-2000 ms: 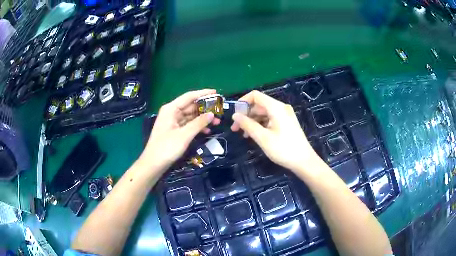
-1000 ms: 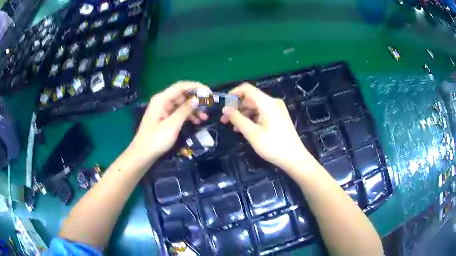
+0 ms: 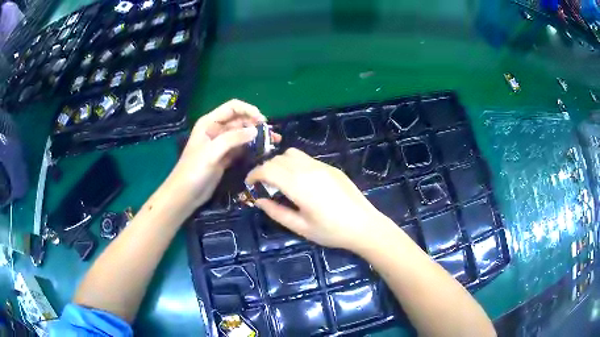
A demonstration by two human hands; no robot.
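Observation:
My left hand (image 3: 220,148) grips a small watch body (image 3: 263,138) at its fingertips, tilted on edge above the near black blister tray (image 3: 395,201). My right hand (image 3: 316,201) is low over the tray, just below it. Its fingers are around a grey-white part (image 3: 270,189) with an orange-gold tail (image 3: 245,197). The fingers partly cover this part, and whether they pinch it or only touch it is unclear. Another white and yellow part (image 3: 237,326) lies in a pocket at the tray's near left edge.
A left blister tray (image 3: 122,135) holds rows of white-yellow watch bodies. A flat black rectangle (image 3: 92,191) and a small dark round part (image 3: 109,226) lie at lower left. A shiny clear sheet (image 3: 539,191) is at right. A small yellow-white piece (image 3: 512,82) lies at upper right.
My right hand has moved away from the watch body, down and left to the part in the tray. The grey-white module it held no longer shows there. My left hand has turned the body on edge.

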